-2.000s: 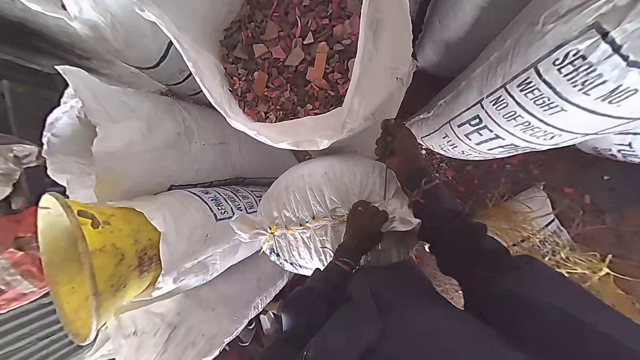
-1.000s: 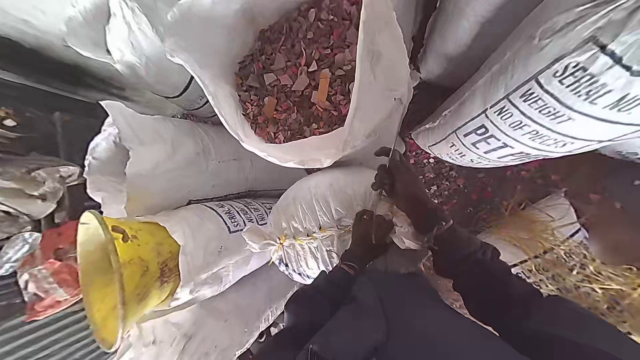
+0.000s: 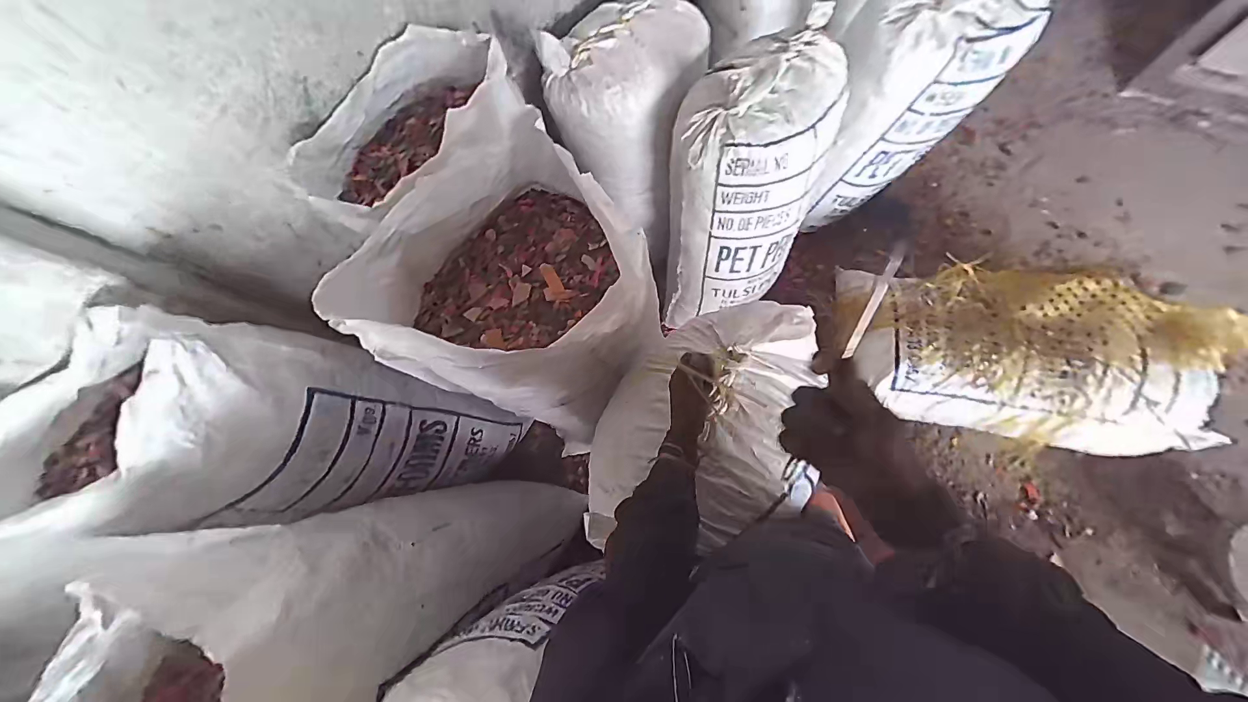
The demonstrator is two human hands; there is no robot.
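A full white woven sack (image 3: pixel 751 458) stands upright against my body, its mouth gathered and bound with straw-coloured twine (image 3: pixel 723 380). My left hand (image 3: pixel 690 395) grips the gathered neck and twine from the left. To the right of the neck is my right hand (image 3: pixel 834 419), dark and blurred, with its fingers closed. A thin, pale, blade-like strip (image 3: pixel 873 304) rises from these fingers; blur hides its exact kind. A blue-and-white patch and something orange show at the sack's side, below my right hand.
Open white sacks of reddish flakes (image 3: pixel 522 283) stand ahead and left. Tied sacks with printed panels (image 3: pixel 756 195) are beyond my sack. On the floor at right lies a printed sack (image 3: pixel 1053 400) with loose yellow twine (image 3: pixel 1063 312) over it. A pale wall (image 3: pixel 175 117) rises at upper left.
The view has swung strongly; the yellow bucket has left it. The sack's neck now shows bound and gathered under my left hand. My right hand has come away from the sack, with the pale strip at its fingers.
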